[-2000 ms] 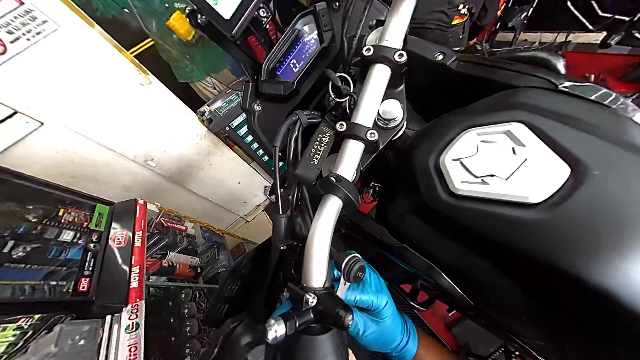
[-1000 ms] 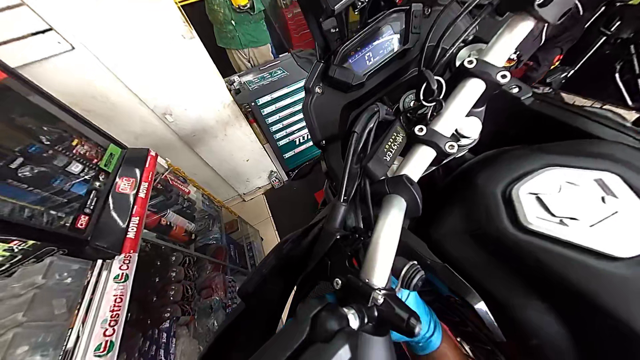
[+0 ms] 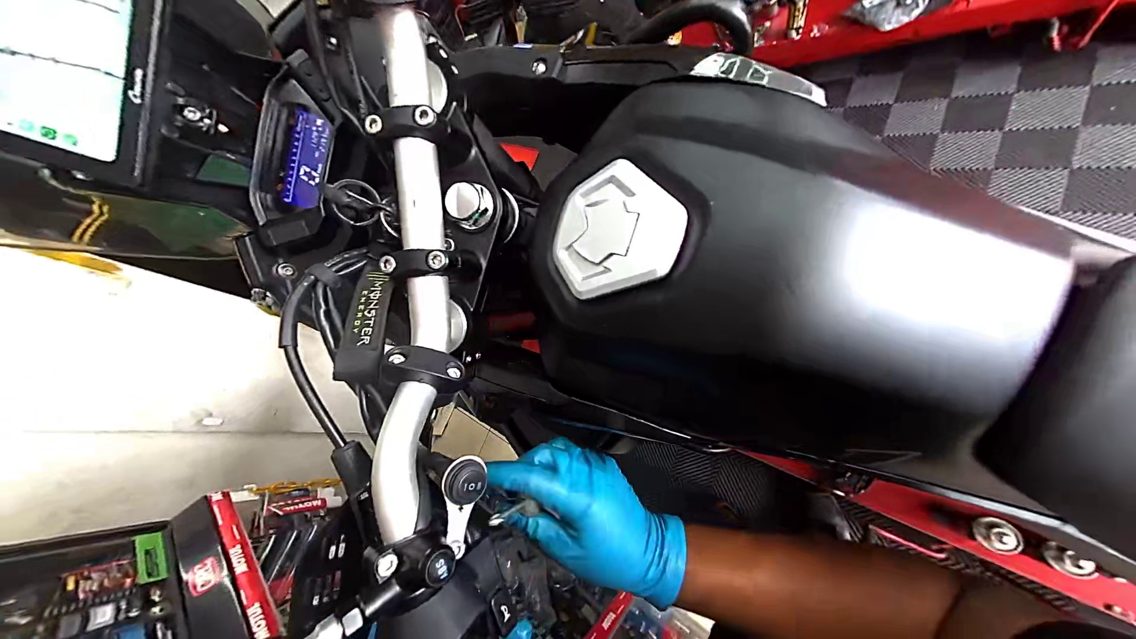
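Note:
My right hand (image 3: 586,524), in a blue glove, reaches in from the lower right beside the motorcycle's silver handlebar (image 3: 399,461). A small metal piece (image 3: 508,514) shows between its thumb and bent fingers; what it is cannot be told. The extended fingertips are at the edge of a round black push-button switch (image 3: 465,482) on a metal bracket (image 3: 457,525). Just below is a black clamp (image 3: 413,564) on the bar. A small patch of blue shows at the bottom edge; whether it belongs to my left hand cannot be told.
The black fuel tank (image 3: 781,248) fills the right. Ahead of the bar are the lit instrument display (image 3: 306,160), a key ring (image 3: 355,202), black cables (image 3: 306,390) and a large screen (image 3: 67,75). A display case (image 3: 200,568) with packed goods stands at lower left.
The view has swung round, showing more of the tank and the checkered floor. My right hand, partly hidden behind the bar earlier, now shows whole beside the switch.

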